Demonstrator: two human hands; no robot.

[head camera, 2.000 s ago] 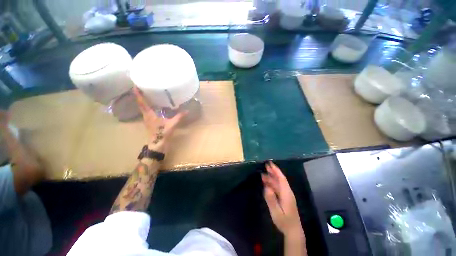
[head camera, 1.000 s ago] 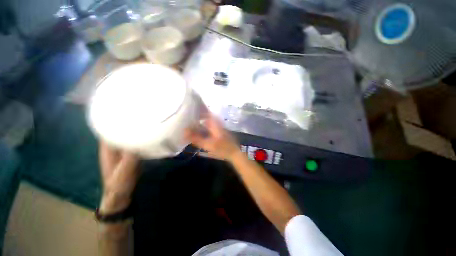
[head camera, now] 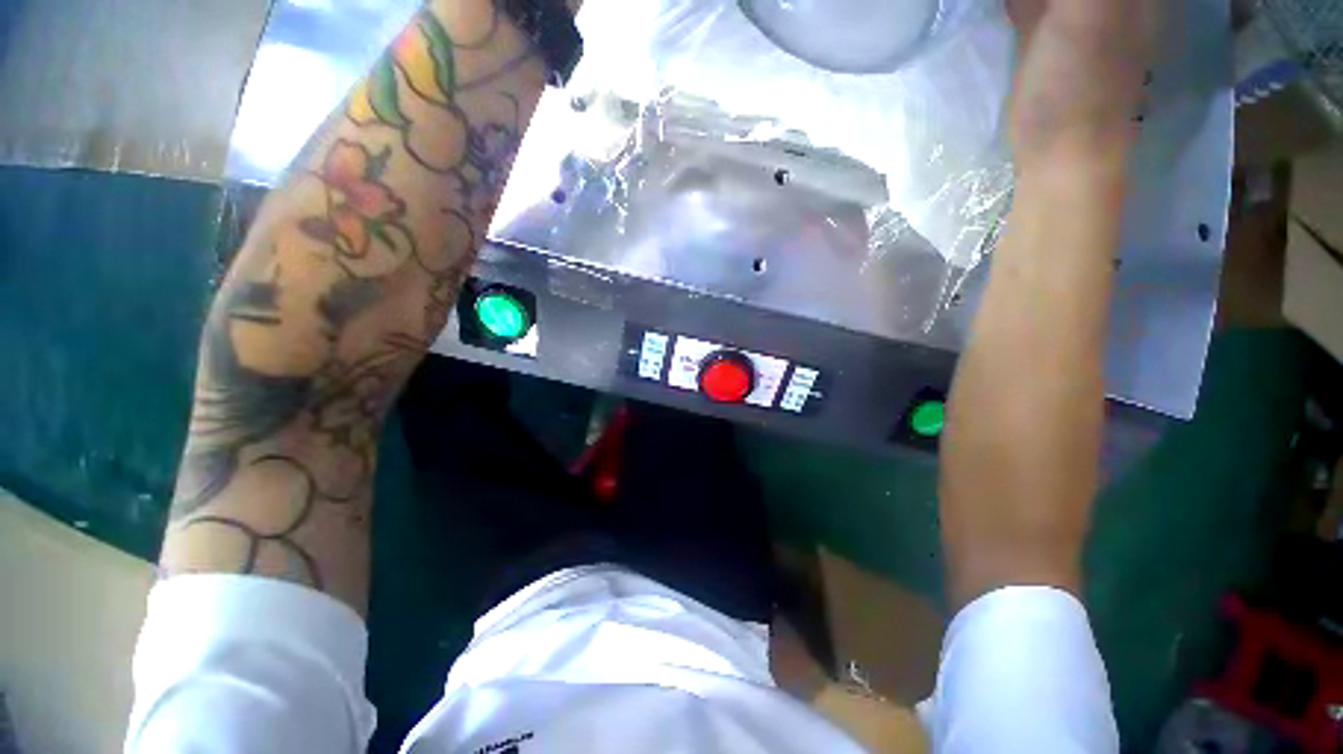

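Note:
My left forearm reaches up the left side of the machine; the left hand is cut off by the top edge. My right hand [head camera: 1083,59] is at the top right, partly cut off, its fingers out of the picture. Between them a clear round part [head camera: 854,27] shows at the top edge, over the plastic film [head camera: 957,162] on the silver plate [head camera: 648,221]. The white housing is not in view. The front panel has a red button [head camera: 726,379], a green button [head camera: 502,314] at left and another green button [head camera: 928,418] partly behind my right forearm.
A cardboard sheet [head camera: 44,648] lies at the lower left. A dark green surface [head camera: 89,339] is at the left. Brown cardboard [head camera: 1315,243] is at the right edge. A red object [head camera: 1274,678] stands at the lower right. The wire fan guard shows at the top right corner.
The view has turned from the bench to the machine and now looks down on its front. Both hands, earlier at the white housing, have moved forward over the plate; the housing has left the picture.

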